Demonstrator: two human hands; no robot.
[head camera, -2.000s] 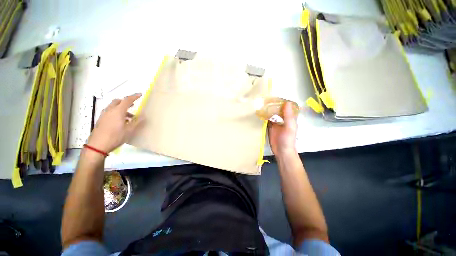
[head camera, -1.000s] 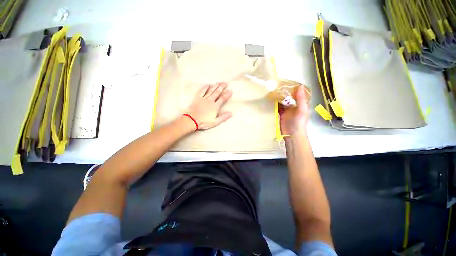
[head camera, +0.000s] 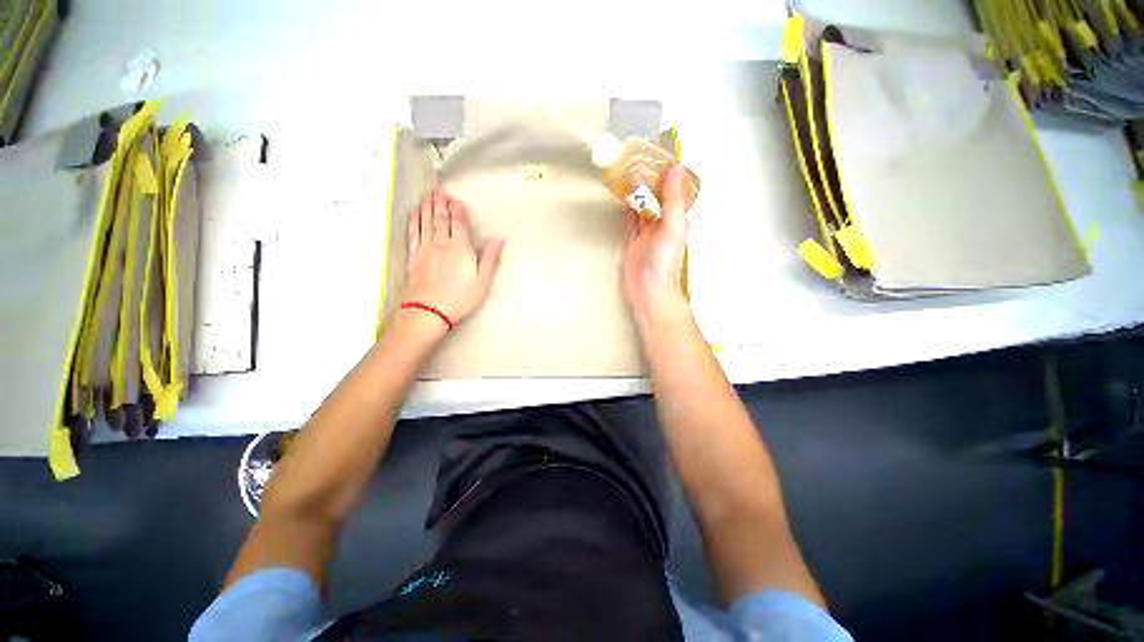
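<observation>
A grey-beige bag panel (head camera: 552, 301) lies flat on the white table in front of me, with yellow binding along both sides. Two grey tabs (head camera: 437, 118) show at its far edge, and a tiny yellow mark (head camera: 537, 172) near its upper middle. My left hand (head camera: 449, 261) lies flat on the panel's left part, fingers slightly apart, holding nothing. My right hand (head camera: 660, 245) holds the glue bottle (head camera: 652, 176), a clear squeeze bottle with amber-brown liquid and a white label, over the panel's upper right. The bottle's pale tip points up and left.
Layered panels with yellow edges (head camera: 132, 276) lie at left, beside a white board (head camera: 226, 289). Another panel stack (head camera: 941, 188) is at right, with more panels (head camera: 1054, 50) at the far right corner. A crumpled white lump (head camera: 141, 69) lies far left. A white-rimmed bucket (head camera: 251, 477) stands on the floor.
Since the earliest frame the panel has been straightened and laid flat. My left hand moved from its left edge to the middle, then back left. My right hand moved up and inward with the bottle.
</observation>
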